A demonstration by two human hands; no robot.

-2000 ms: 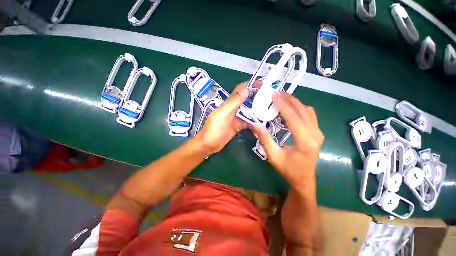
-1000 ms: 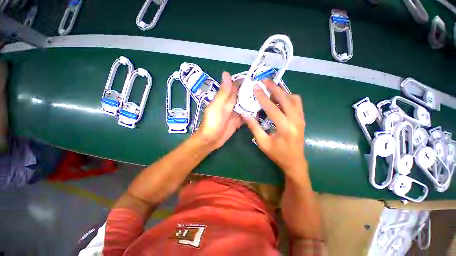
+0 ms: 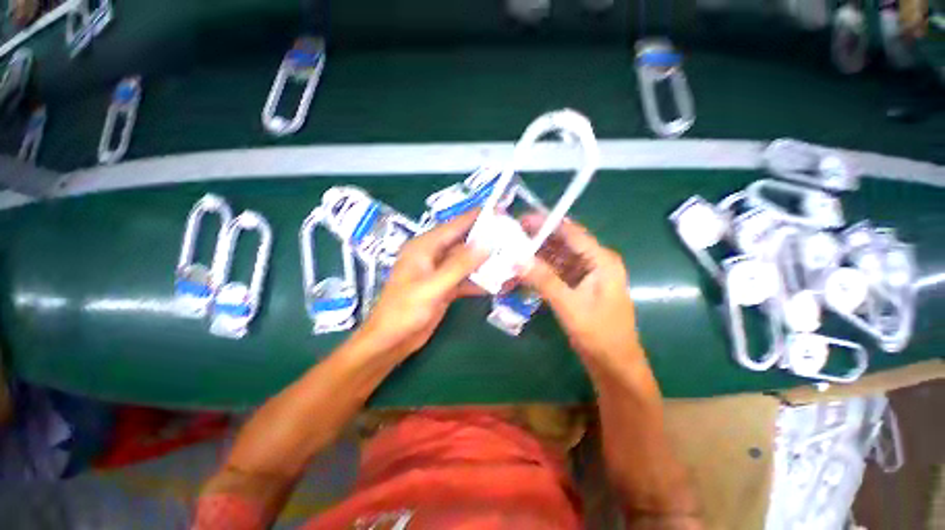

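Note:
My left hand [image 3: 420, 280] and my right hand [image 3: 585, 290] hold a white loop-shaped unit [image 3: 505, 248] between them above the green ledge. Its loop end points up and away, and its wide disc end is at my fingers. No blue shows on its upper face. Blue-marked units lie behind and under my hands, one with its blue end [image 3: 515, 308] showing between them. More blue-marked units [image 3: 334, 295] lie to the left of my left hand. Two others [image 3: 236, 300] lie side by side farther left. The picture is somewhat blurred.
Plain white loop parts [image 3: 751, 290] are piled on the ledge at right. A pale divider strip [image 3: 342, 158] runs behind my hands. Blue-marked units [image 3: 295, 85] lie on the belt [image 3: 466, 93] beyond. A carton [image 3: 715, 455] with a bag of white parts [image 3: 824, 466] is below right.
The view has tilted up and shifted. The held unit showed blue inside its loop a second ago; now its face shows plain white. Both hands have stayed on it. Units on the belt have moved.

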